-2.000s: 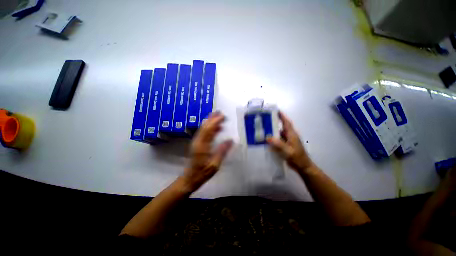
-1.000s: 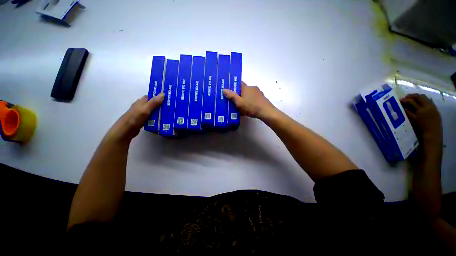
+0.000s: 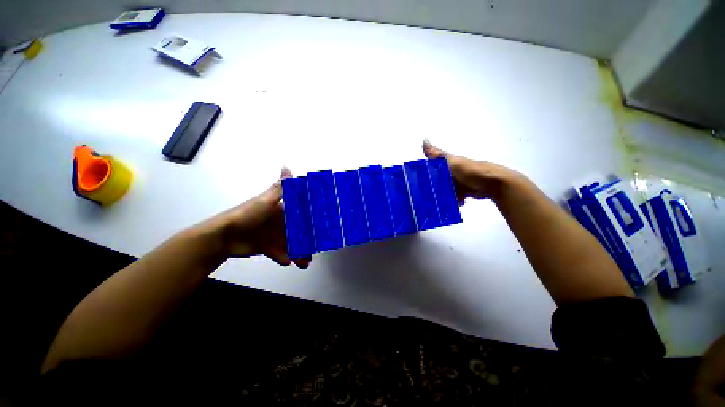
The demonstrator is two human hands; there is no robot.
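A row of several blue retail boxes (image 3: 362,208) is pressed side by side between my two hands, with plain blue faces turned toward me. The row seems lifted off the white table, with a shadow below it. My left hand (image 3: 258,226) grips the left end, its fingertips showing above and below. My right hand (image 3: 471,176) grips the right end, thumb or finger at the top corner. The far sides of the boxes are hidden.
Waiting boxes (image 3: 628,230) lie fanned at the right. A black oblong block (image 3: 191,132) and a yellow-orange tape roll (image 3: 105,176) are at the left. A folded white carton (image 3: 187,53) and a blue-and-white box (image 3: 137,18) lie far left back. Part of another person (image 3: 710,372) shows lower right.
Both hands closed on the row, which has been raised and tilted so the lettered spines no longer show. The view has shifted. The neighbour's hand has left the waiting boxes.
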